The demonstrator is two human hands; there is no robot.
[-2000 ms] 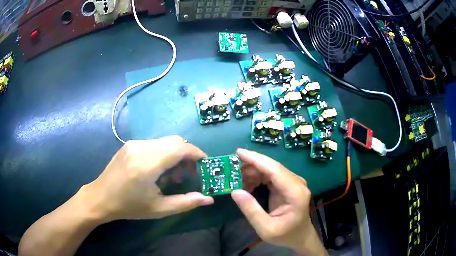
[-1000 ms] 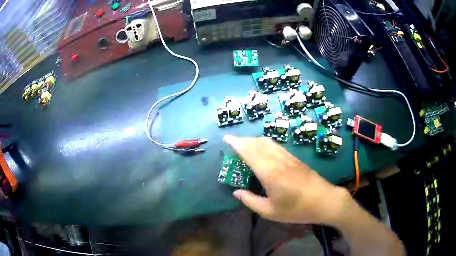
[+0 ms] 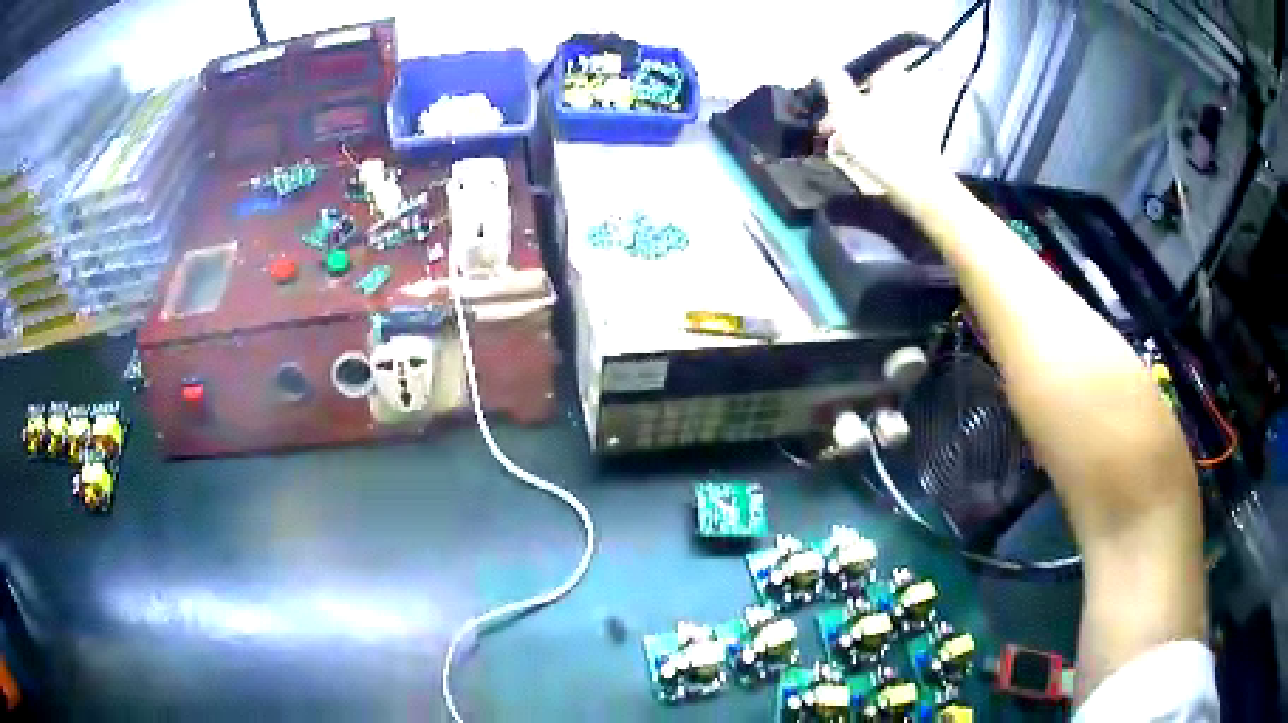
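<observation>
My right arm stretches up the right side. My right hand [image 3: 865, 130] is small and blurred at the dark soldering iron stand [image 3: 780, 141], behind and on top of the grey instrument [image 3: 692, 389]. Whether its fingers hold anything cannot be told. My left hand is out of the picture. Several power supply boards [image 3: 766, 643] lie component side up at the lower right of the dark green mat [image 3: 339, 565]. One board [image 3: 730, 510] lies flat side up just in front of the instrument.
A dark red test box [image 3: 226, 403] with a socket stands at left, its white cable [image 3: 544, 487] crossing the mat. Blue bins [image 3: 459, 102] stand behind. A black fan [image 3: 968, 445] and red USB tester [image 3: 1033, 672] are at right. Clear trays [image 3: 106, 212] and a few boards [image 3: 78, 435] are at far left.
The view has tilted up towards the instruments. My right hand has left the board near the mat's front and reached up to the stand. That board and the alligator clips are out of view.
</observation>
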